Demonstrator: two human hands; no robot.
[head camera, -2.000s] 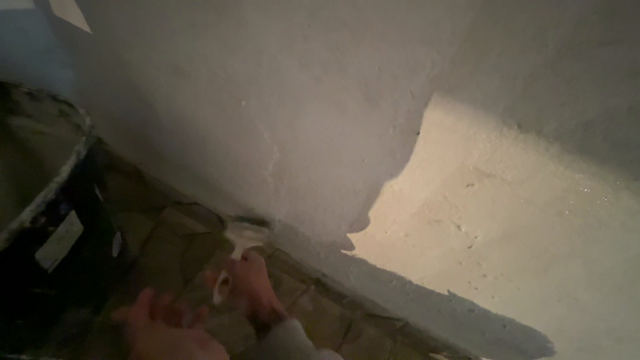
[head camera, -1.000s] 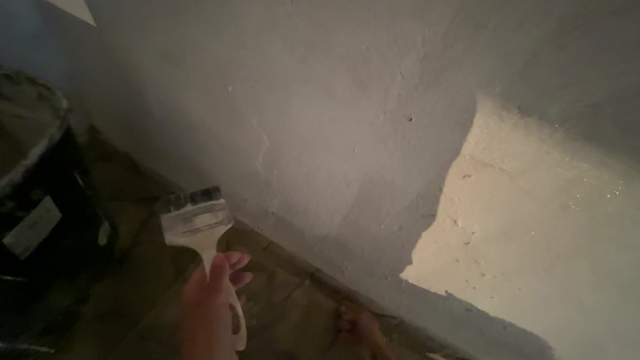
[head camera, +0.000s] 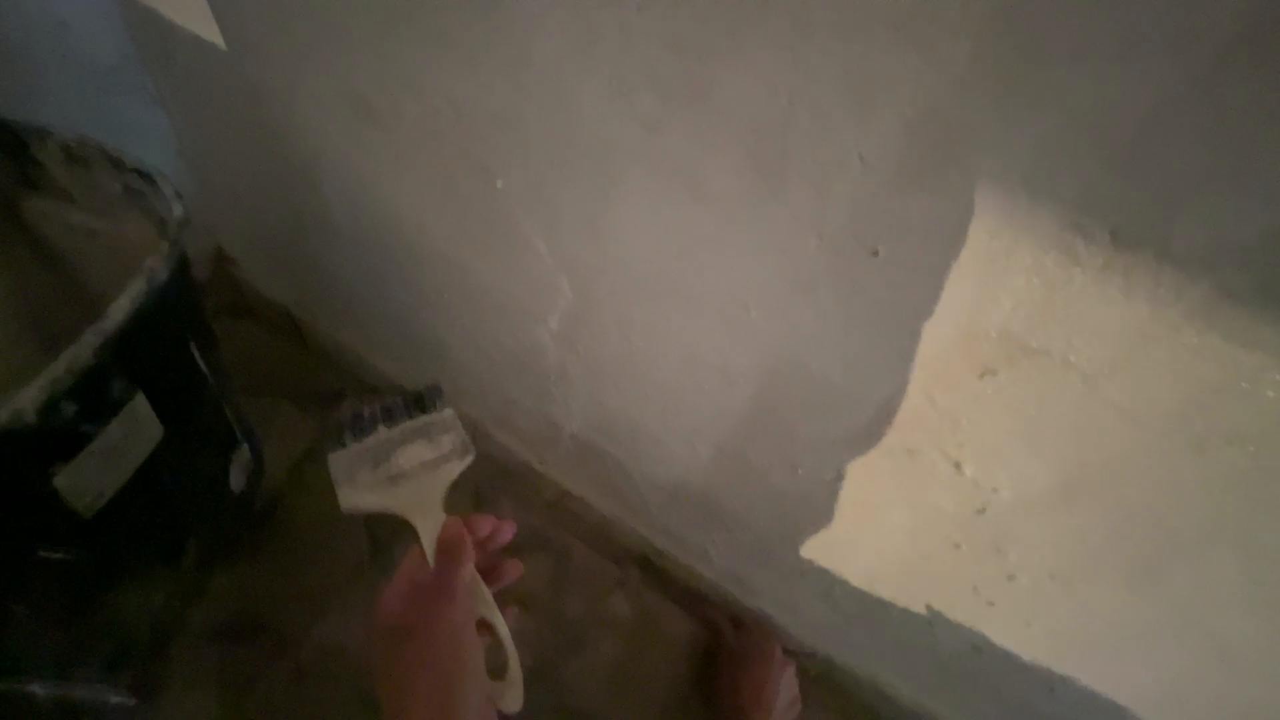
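My left hand (head camera: 440, 620) grips the pale handle of a wide flat paintbrush (head camera: 400, 460). Its dark, clumped bristles point up and away, just left of the wall's foot, and pale residue coats the brush's lower head. My right hand (head camera: 757, 670) is low at the bottom edge of the view, beside the wall's base; it is dim and blurred, so whether it holds anything cannot be made out. In front stands a wall (head camera: 650, 250) with a grey coating and a bright, cream-coloured patch (head camera: 1080, 450) at the right.
At the left is a black bucket (head camera: 150, 360) with a paint-crusted rim and a pale label on its side. Dark floor (head camera: 600, 610) runs along the wall's base. Another bright patch (head camera: 190, 18) shows on the upper left of the wall.
Two seconds ago the brush was low against the wall's foot with my right hand at its handle; now my left hand holds it up. My right hand is farther right, by the wall's base.
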